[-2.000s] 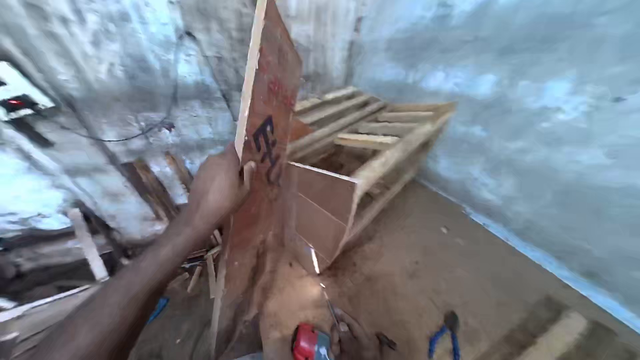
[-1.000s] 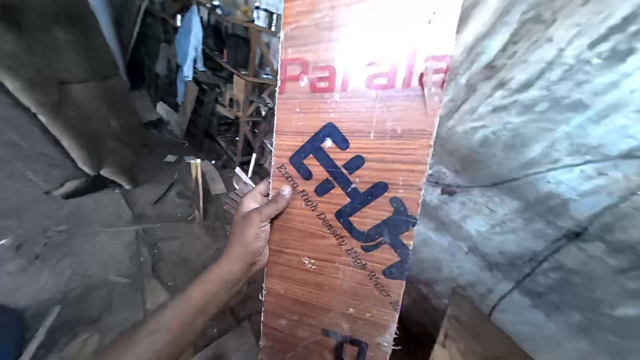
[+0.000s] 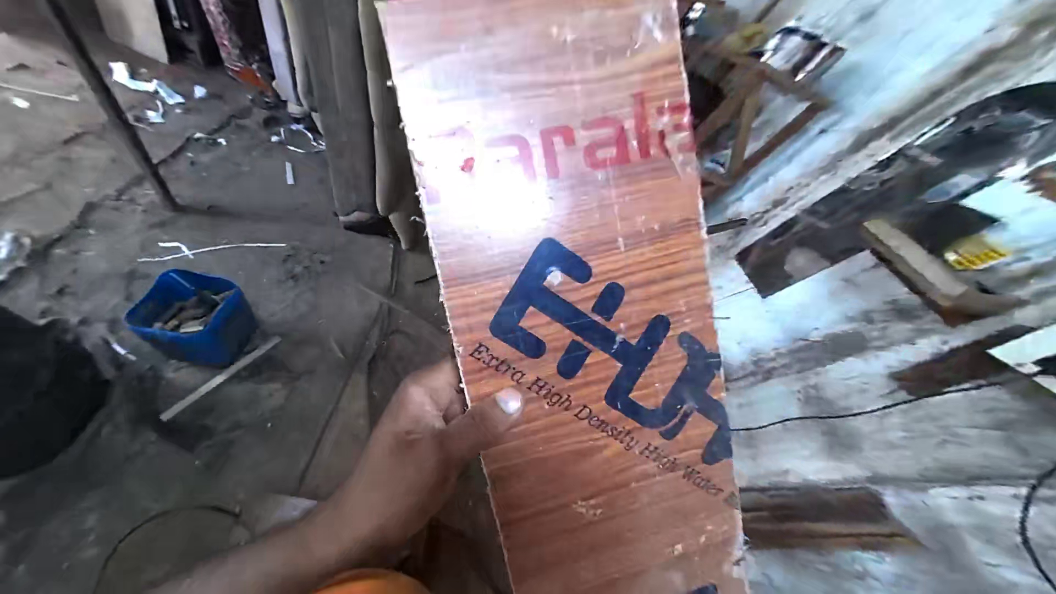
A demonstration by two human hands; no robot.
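A long strip of wood-grain laminated board [image 3: 594, 272] with printed lettering and rough-cut edges stands tall through the middle of the head view. My left hand [image 3: 445, 437] grips its left edge, the thumb lying flat on the printed face and the fingers hidden behind. The board's top and bottom run out of the picture. A bright glare lies on its upper part. My right hand is not visible.
On the floor at left sits a blue plastic container [image 3: 190, 322] with scraps in it, a thin strip [image 3: 221, 378] beside it. A dark pole [image 3: 115, 107] slants at upper left. Wooden pieces [image 3: 932, 272] lie near the stained wall at right, with a black cable [image 3: 866, 415].
The view has swung far from the slatted wooden frame in the corner to another part of the room. My left hand keeps hold of the board. My right hand, low in the oldest frame, is out of sight.
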